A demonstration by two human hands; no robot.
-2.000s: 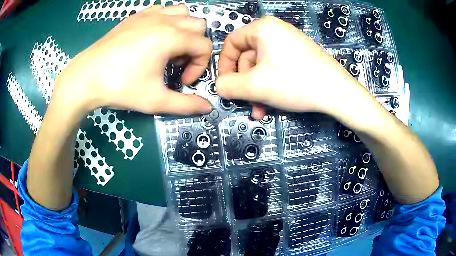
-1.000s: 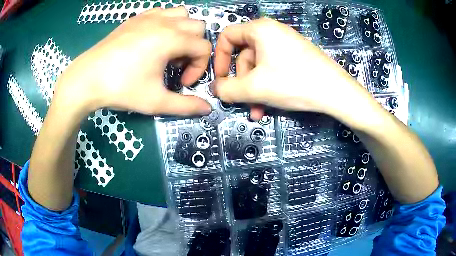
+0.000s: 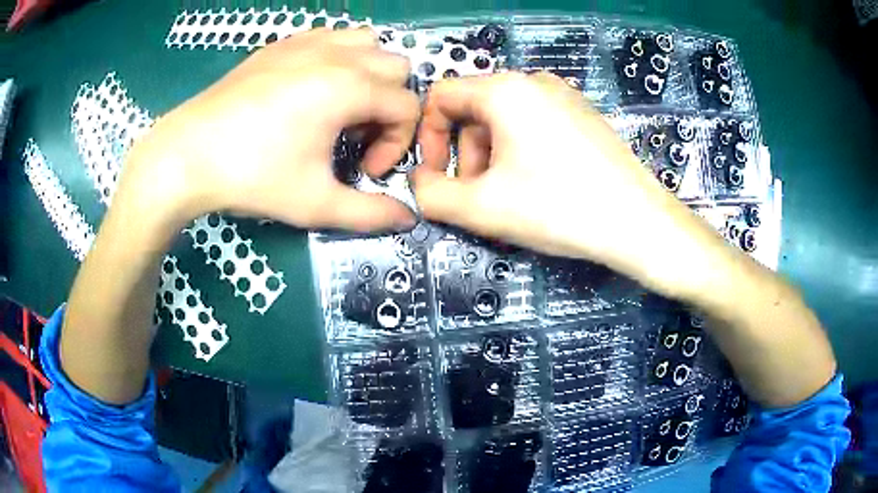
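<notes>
A clear ribbed blister tray [image 3: 435,332] with square pockets lies under both hands. Small black lens covers [image 3: 385,292] with silver-edged circles lie in several pockets. My left hand [image 3: 279,135] is over the tray's upper left, thumb and fingers curled. My right hand [image 3: 539,164] faces it, with thumb and index finger bent together. The fingertips of both hands meet above a pocket. A dark piece shows between them, partly hidden. What the fingertips pinch is too small and covered to tell. A white perforated strip [image 3: 448,60] lies over the tray's top left, behind the hands.
More white perforated strips [image 3: 234,262] lie on the dark green bench [image 3: 274,337] at left; one strip [image 3: 231,29] lies at the back. The tray overhangs the near edge. A red rack [image 3: 21,361] stands below left. Blue sleeves show at both lower sides.
The whole view has shifted slightly down and right. My right hand's thumb and fingertips have come closer to my left fingertips. The strips and tray keep their layout.
</notes>
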